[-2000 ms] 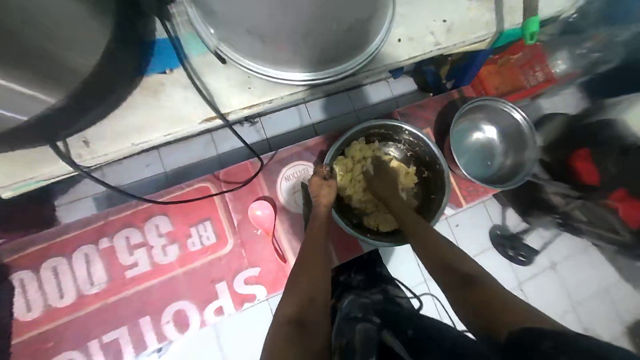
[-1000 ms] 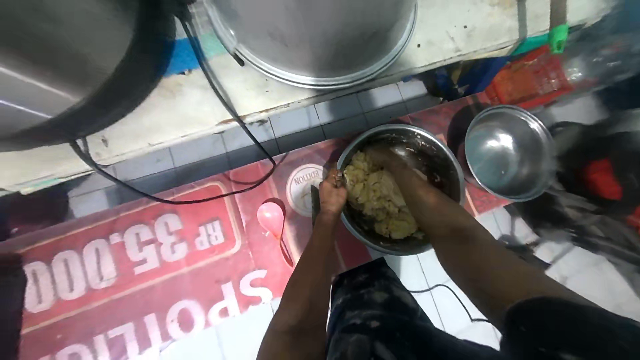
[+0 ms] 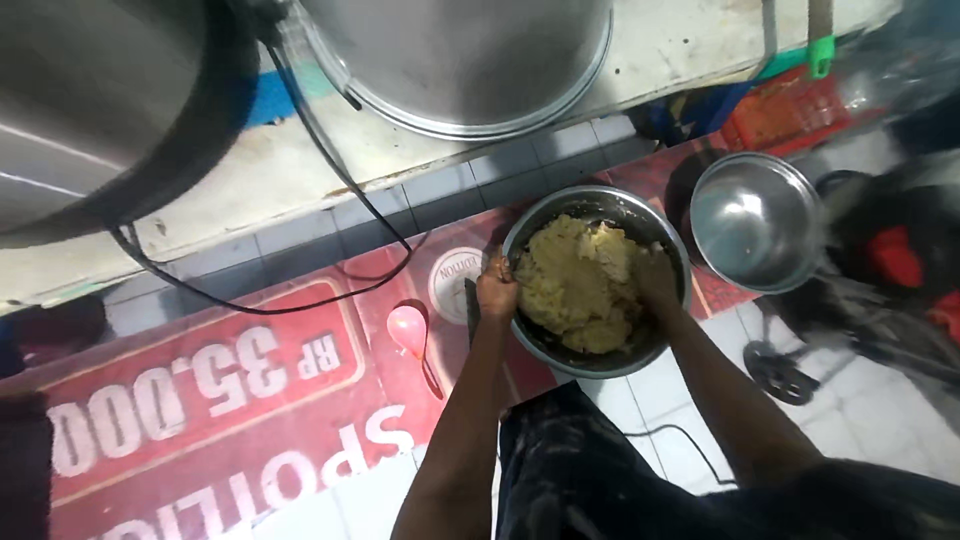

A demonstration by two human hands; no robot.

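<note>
A metal mixing bowl (image 3: pixel 679 240) stands on a red printed banner and holds a lumpy mass of yellowish dough (image 3: pixel 577 281). At its left rim, my left hand (image 3: pixel 497 289) grips the edge. My right hand (image 3: pixel 654 277) is inside the bowl at the right side of the dough, its fingers partly hidden there, so I cannot tell how they are bent. Just left of my left wrist lies a dark flat blade-like thing (image 3: pixel 472 307). Farther left on the banner is a pink ladle or spoon (image 3: pixel 407 330).
An empty metal bowl (image 3: pixel 756 225) sits right of the mixing bowl. Large metal pots, one with a round rim (image 3: pixel 480 135), stand on the pale worktop (image 3: pixel 420 157) above. A black cable (image 3: pixel 352 184) hangs down over the banner (image 3: pixel 187 420). A red plastic crate (image 3: pixel 787 112) is at upper right.
My right hand has moved from the upper part of the dough to the right side of the bowl. The dough is heaped more to the middle and left. My left hand stays at the rim.
</note>
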